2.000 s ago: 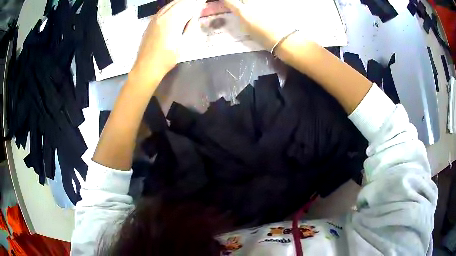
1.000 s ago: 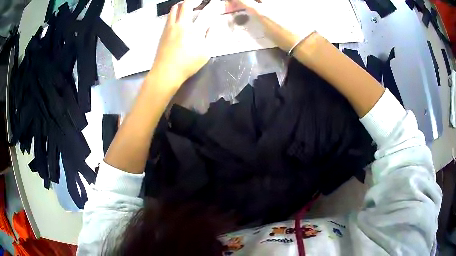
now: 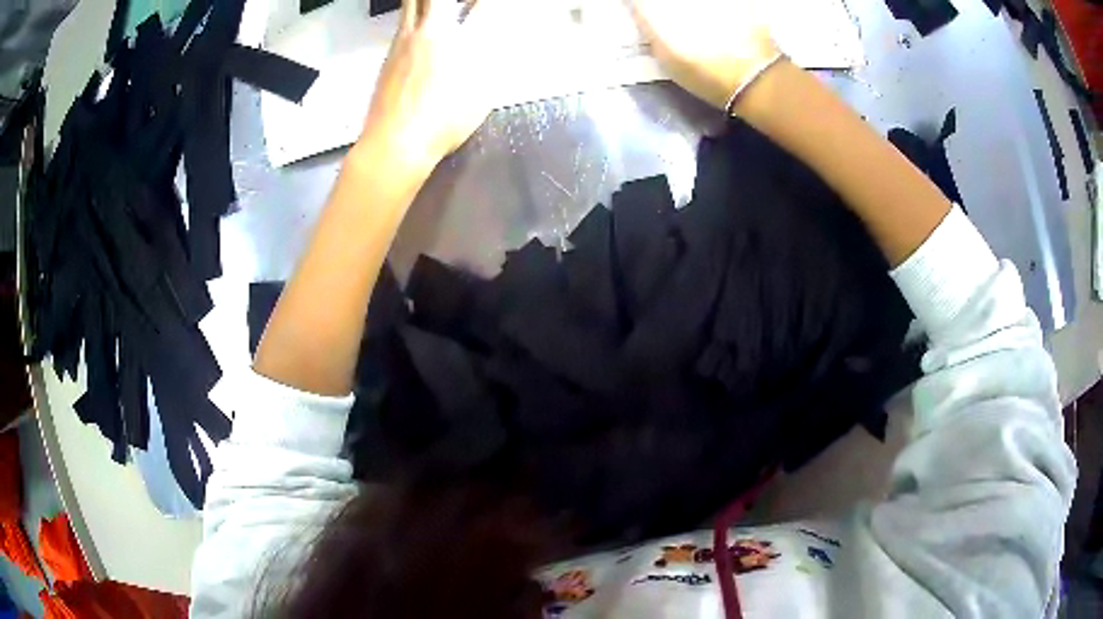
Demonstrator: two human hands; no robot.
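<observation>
A white board [image 3: 544, 79] lies at the top centre, very bright and overexposed. My left hand [image 3: 423, 91] rests over its left part, fingers towards the top edge and washed out by glare. My right hand [image 3: 714, 42] is over its right part, fingers partly lost in glare and at the frame's top. Whether either hand holds anything cannot be seen. A large heap of black strips [image 3: 605, 351] lies between my forearms, nearest my body. A tangled pile of long black strips [image 3: 109, 230] lies at the left.
Short black pieces [image 3: 923, 12] lie at the upper right. Thin black strips [image 3: 1050, 145] lie apart at the far right, near a white narrow item [image 3: 1097, 230]. Orange-red cloth [image 3: 109, 601] shows at the lower left, beyond the pale table edge [image 3: 73, 508].
The white board has moved up, so more of the shiny surface shows below it. My right hand has moved up and to the right. The board's dark spot no longer shows.
</observation>
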